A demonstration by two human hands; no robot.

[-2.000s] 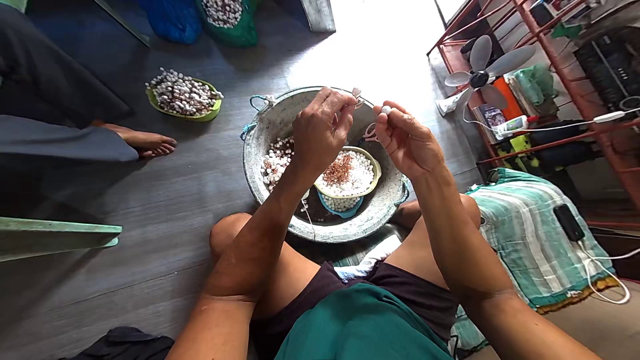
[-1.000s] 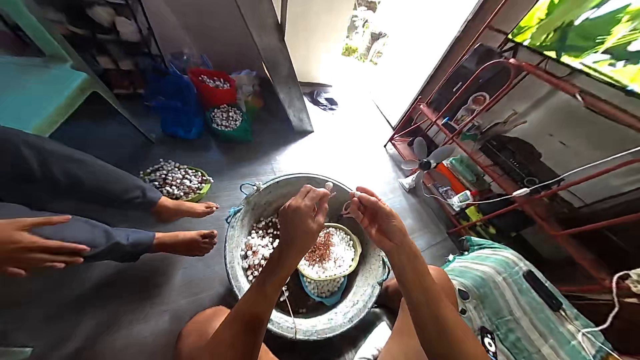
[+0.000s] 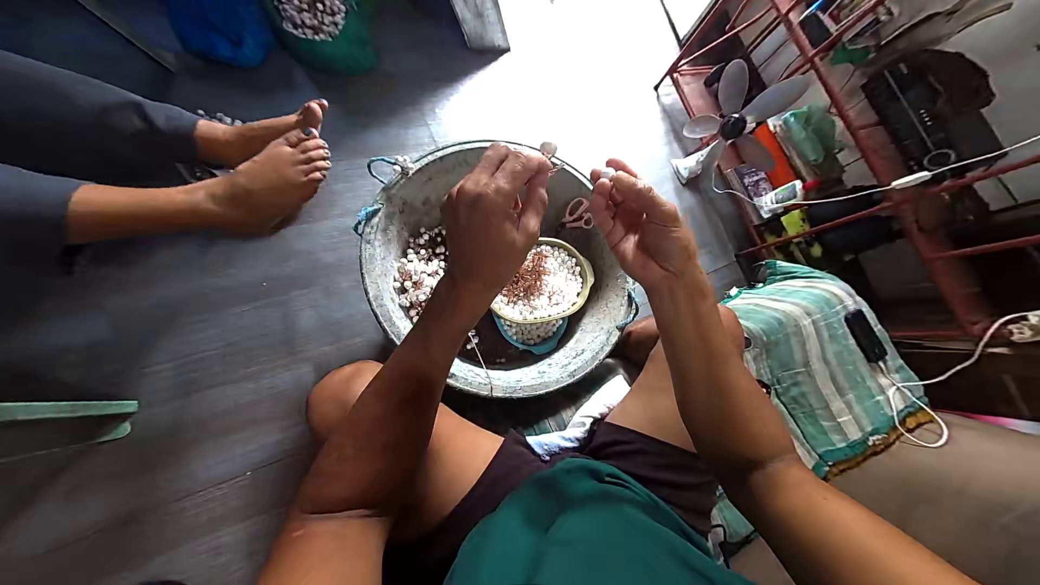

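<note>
Over the far side of a large round basin (image 3: 376, 284), my left hand (image 3: 496, 211) pinches a thin wire-like piece with a small white ball (image 3: 548, 149) at its tip. My right hand (image 3: 642, 215), just to the right, holds another white ball (image 3: 606, 173) between its fingertips. Below them in the basin, a yellow bowl (image 3: 587, 280) of white balls with reddish thin pieces (image 3: 528, 276) on top rests over a blue container (image 3: 540, 345) of white balls. Loose white and brownish balls (image 3: 422, 268) lie at the basin's left. Pink-handled scissors (image 3: 578, 213) lie at its far right wall.
Another person's bare feet (image 3: 268, 175) are at the left. Blue (image 3: 219, 32) and green bags (image 3: 329, 49) stand at the far left. A fan (image 3: 731, 126) and a red metal rack (image 3: 886, 171) are at the right, beside a seat with striped cloth (image 3: 812, 349) and a white cable (image 3: 918, 439).
The other person's feet have moved and now largely hide the place where the green basket of balls showed before. Both my hands remain above the basin. The view has shifted.
</note>
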